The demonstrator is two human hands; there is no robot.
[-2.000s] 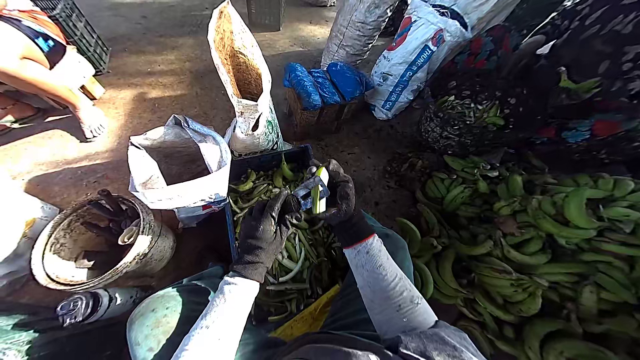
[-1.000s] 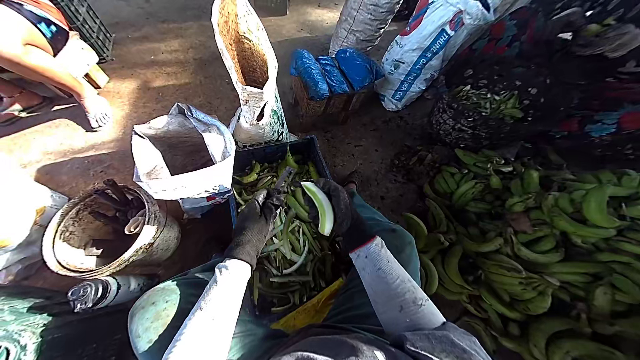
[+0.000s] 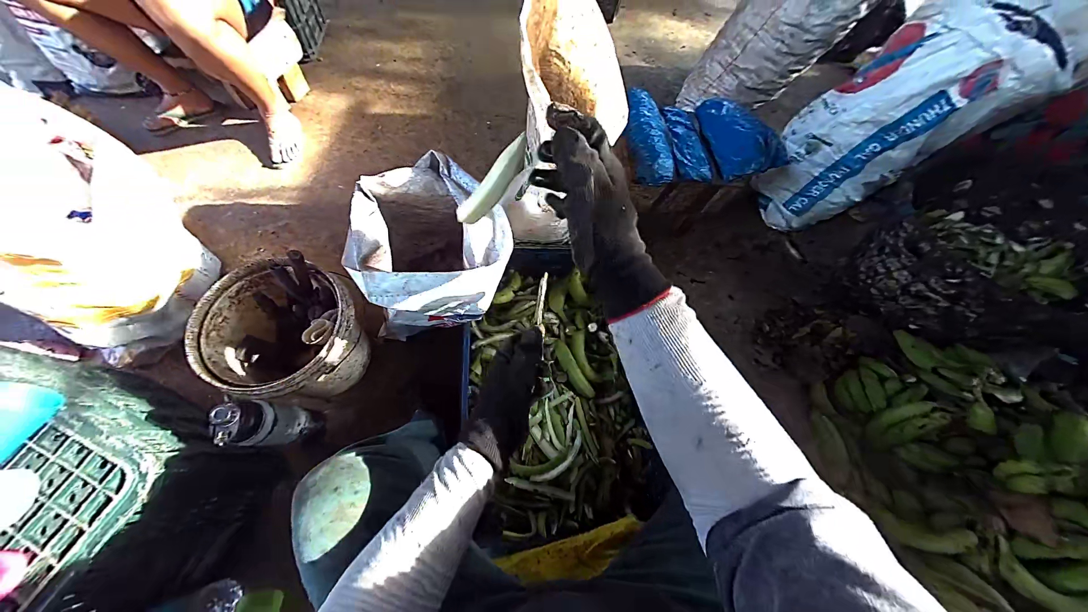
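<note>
My right hand (image 3: 591,191), in a dark glove, is raised near the tall open sack (image 3: 586,51). A pale peeled plantain (image 3: 495,180) is at its fingertips, above the rim of the shorter white sack (image 3: 408,293); whether the fingers still touch it is unclear. My left hand (image 3: 512,382), also gloved, is closed around a thin tool, likely a knife (image 3: 541,302), pointing away from me. Below it is a dark blue crate (image 3: 466,374) holding green peels (image 3: 561,425).
Green plantains (image 3: 935,425) are heaped at right. Blue plastic bundles (image 3: 710,140) and a printed white sack (image 3: 901,110) stand beyond. At left are a dirty bucket (image 3: 340,357), a metal flask (image 3: 263,422), a green crate (image 3: 76,476) and a seated person's legs (image 3: 212,68).
My right hand has moved forward and up, from over the crate to near the sacks, with the plantain. The plantain now looks fully peeled. The view has shifted left.
</note>
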